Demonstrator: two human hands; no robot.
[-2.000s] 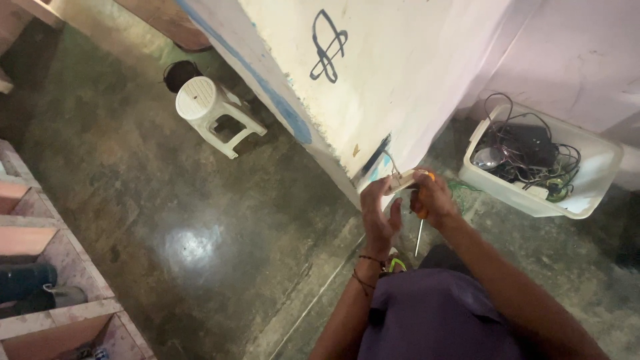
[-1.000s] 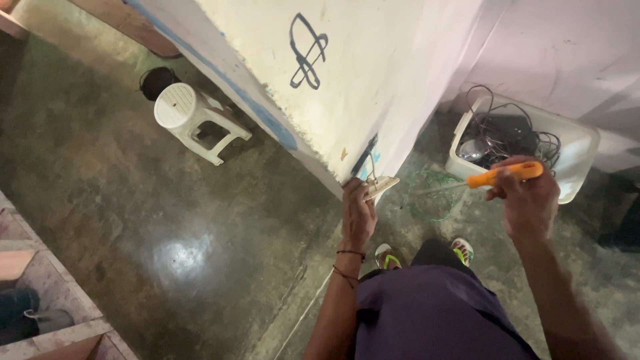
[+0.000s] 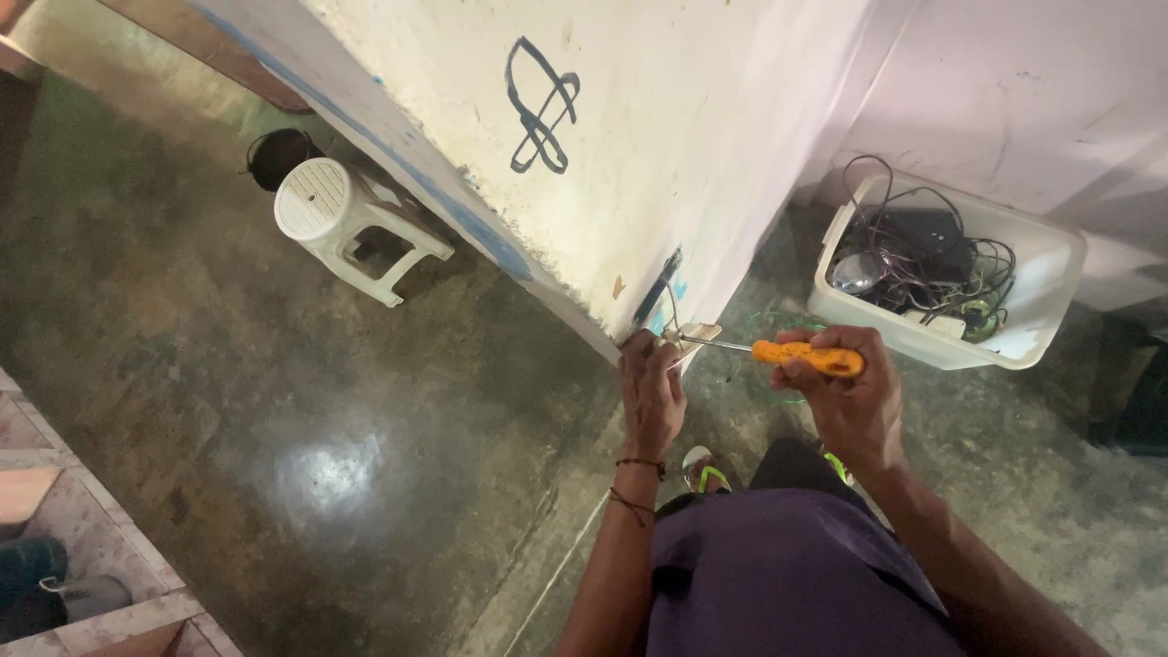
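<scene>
My right hand (image 3: 844, 383) is closed around the orange handle of a screwdriver (image 3: 808, 357), whose metal shaft points left. Its tip meets a small pale electrical fitting (image 3: 698, 338), possibly a socket or switch plate, which the fingers of my left hand (image 3: 651, 392) hold by the wall. From a dark rectangular opening (image 3: 659, 287) low in the painted wall (image 3: 575, 219), a thin cable (image 3: 673, 306) runs down to the fitting. My left fingers hide part of the fitting, and the exact spot where the tip touches cannot be made out.
A white plastic bin (image 3: 954, 356) of tangled cables and devices stands to the right on the concrete floor. Left of the wall are a white plastic stool (image 3: 311, 198) and a black bucket (image 3: 280, 160). Tiled compartments (image 3: 119, 520) line the lower left. My feet are just below the fitting.
Two seconds ago both hands were together at the fitting, the screwdriver pointing down. A second ago my right hand held it out to the right; now its tip is at the fitting.
</scene>
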